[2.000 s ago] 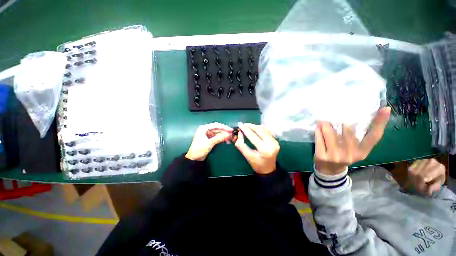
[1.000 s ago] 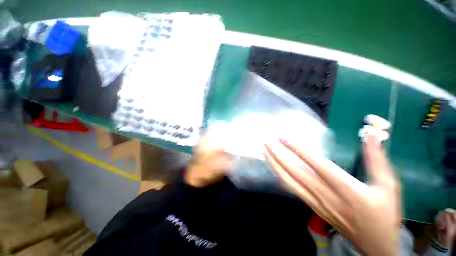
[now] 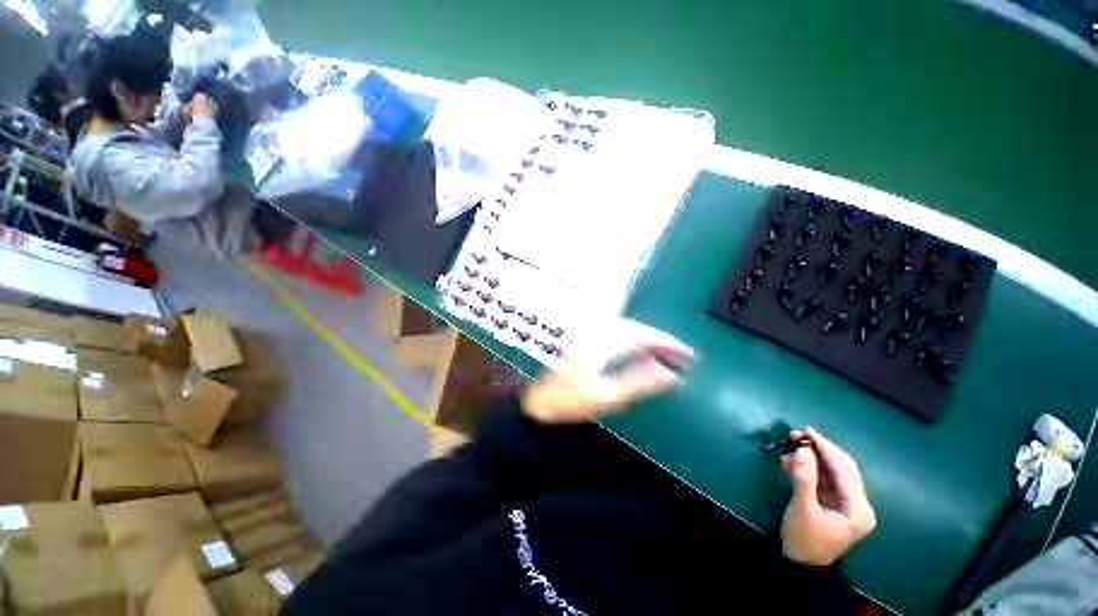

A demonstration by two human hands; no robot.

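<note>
My right hand is at the bench's front edge, fingertips closed on a small black unit with a yellow spot. My left hand is blurred, fingers stretched out and apart, by the clear tray's lower right corner; I see nothing in it. The black foam tray lies beyond my right hand, with rows of black units standing in it. The clear blister tray lies left of it, a white sheet over its middle and black units showing along its left and lower parts.
A clear bag overlaps the blister tray's left side. Dark foam, a blue box and another clear bag lie further left. A person in grey is at far left. A black-handled tool and a grey sleeve are at right.
The view has swung left. The large clear bag that lay across my hands is gone from there; a similar bag now shows at far left. My hands are apart.
</note>
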